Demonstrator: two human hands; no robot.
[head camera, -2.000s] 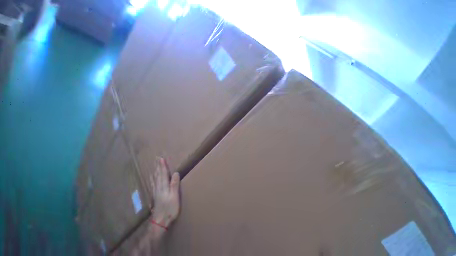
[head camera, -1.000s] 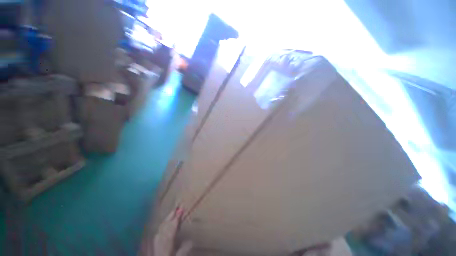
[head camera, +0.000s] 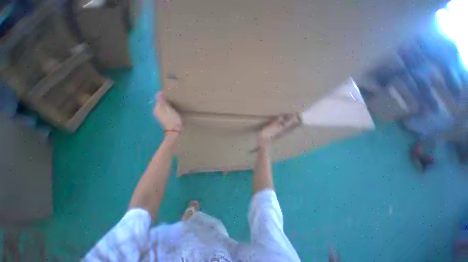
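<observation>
A very large brown carton (head camera: 246, 56) stands in front of me and fills the upper middle of the view. A broad carton flap (head camera: 220, 148) hangs out from its near edge, and a paler flap (head camera: 338, 110) juts to the right. My left hand (head camera: 168, 115) grips the carton's near left edge, a red band on its wrist. My right hand (head camera: 277, 125) is on the carton's near edge by the crease, at the base of the pale flap; its fingers are blurred and partly hidden, and appear to grip the edge.
A pale wooden crate (head camera: 72, 92) stands at the upper left, beside a brown box (head camera: 104, 36). A flat brown panel (head camera: 25, 169) is at the left edge. Blurred dark items lie at the right on the green floor (head camera: 333, 189). A foot shows below the carton.
My view has tilted down from the tall stacked cartons. One large carton is now before me with its flaps out, and both my hands are at its near edge.
</observation>
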